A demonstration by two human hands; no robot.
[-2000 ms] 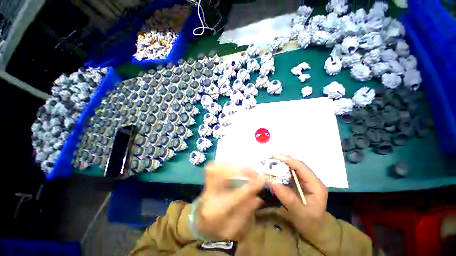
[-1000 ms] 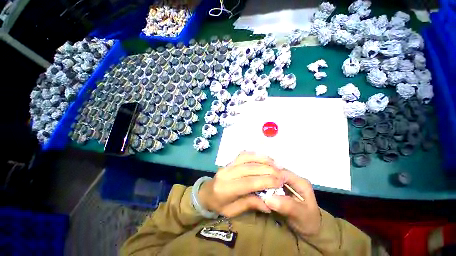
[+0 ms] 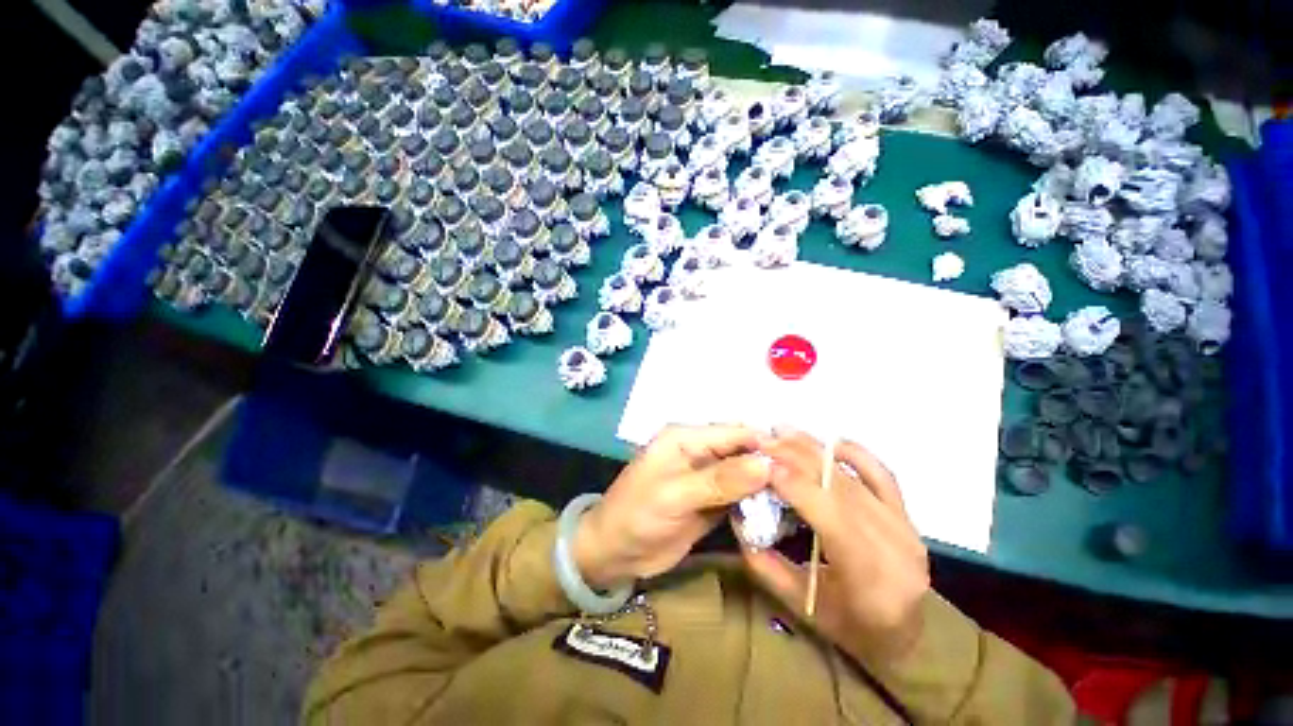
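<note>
A pale figurine body (image 3: 762,519) is held between both hands in front of my chest, partly hidden by the fingers. My left hand (image 3: 684,499), with a pale bangle at the wrist, has its fingertips closed on the body's upper left side. My right hand (image 3: 847,546) grips the body from the right and also holds a thin tan stick (image 3: 815,567) pointing down between its fingers. The hands are over the near edge of the white sheet (image 3: 893,411). A small red dish (image 3: 793,358) lies on the sheet.
Capped bodies (image 3: 468,185) stand in rows at left, with a black phone (image 3: 326,288) on them. Open bodies (image 3: 737,213) stand beside the sheet. A white heap (image 3: 1106,199) and dark grey caps (image 3: 1092,419) lie at right. Blue bins (image 3: 213,156) stand at both sides.
The view has turned and shifted. My left hand has opened from its cover over the body to a fingertip hold. The stick now points more steeply down.
</note>
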